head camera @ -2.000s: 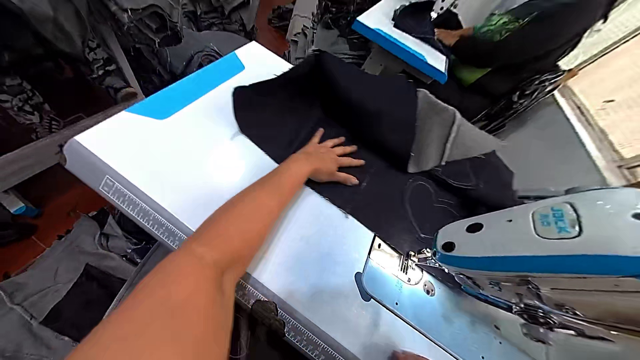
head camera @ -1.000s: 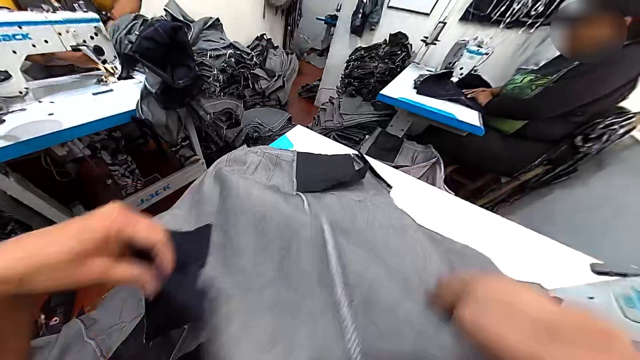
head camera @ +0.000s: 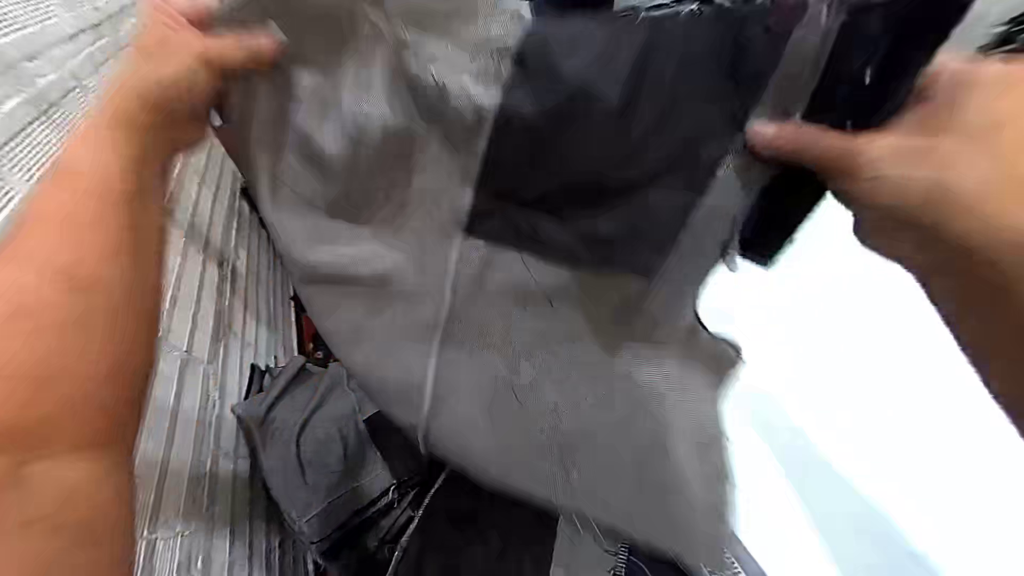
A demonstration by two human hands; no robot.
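Observation:
A grey fabric garment piece (head camera: 560, 384) with a black patch (head camera: 608, 136) and a pale seam hangs spread between my two hands. At the upper left, my left hand (head camera: 180, 76) grips its edge, thumb pointing right. On the right, my right hand (head camera: 904, 144) pinches the opposite edge, where grey cloth meets a dark strip, with the thumb on top. Motion blurs the cloth and both hands. The fingers behind the fabric are partly hidden.
Folded grey cloth pieces (head camera: 312, 440) lie in a stack at the lower left, beside a ribbed light surface (head camera: 208, 320). More black fabric (head camera: 480, 520) is below the held piece. A bright white surface (head camera: 840, 360) extends at the right.
The grey piece, spread low before me one second ago, is now held up between both hands. The view has swung strongly; the sewing machines and the other person are out of sight.

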